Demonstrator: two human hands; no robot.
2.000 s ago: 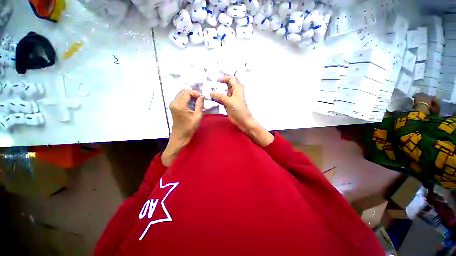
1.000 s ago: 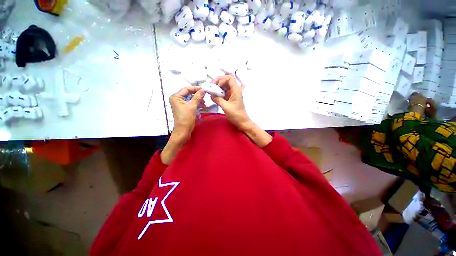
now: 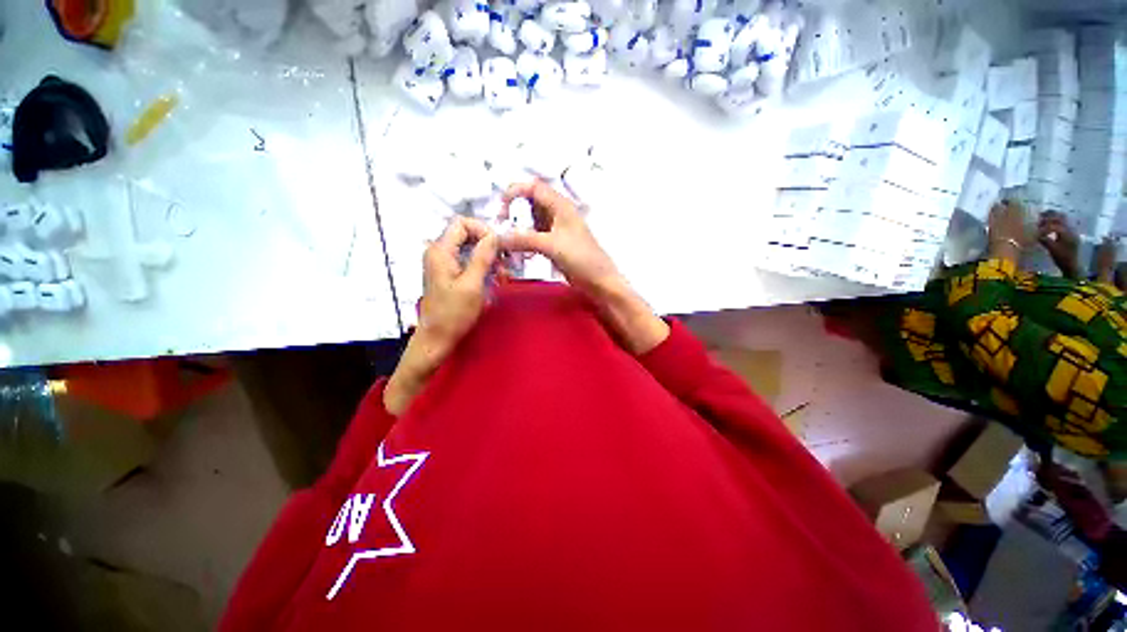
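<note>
My right hand (image 3: 554,235) holds a small white unit (image 3: 520,215) between thumb and fingers, near the table's front edge. My left hand (image 3: 455,278) is just left of it, thumb and fingertips pinched together close to the unit; a bit of something bluish shows by its fingers, too small to make out. Loose white pieces (image 3: 464,175) lie just beyond my hands. A heap of white units with blue bands (image 3: 504,82) lies farther back.
White cartons (image 3: 853,198) stand in rows at right, beside a neighbouring worker's patterned sleeve (image 3: 989,333). At left are a black curved object (image 3: 59,127), a yellow strip (image 3: 152,119), rows of white units (image 3: 37,263) and an orange-yellow roll (image 3: 89,15). A dark seam crosses the table (image 3: 309,247).
The white unit in my right hand has turned from lying slantwise to more upright. The view has shifted slightly, and the neighbour's hands have moved among the cartons.
</note>
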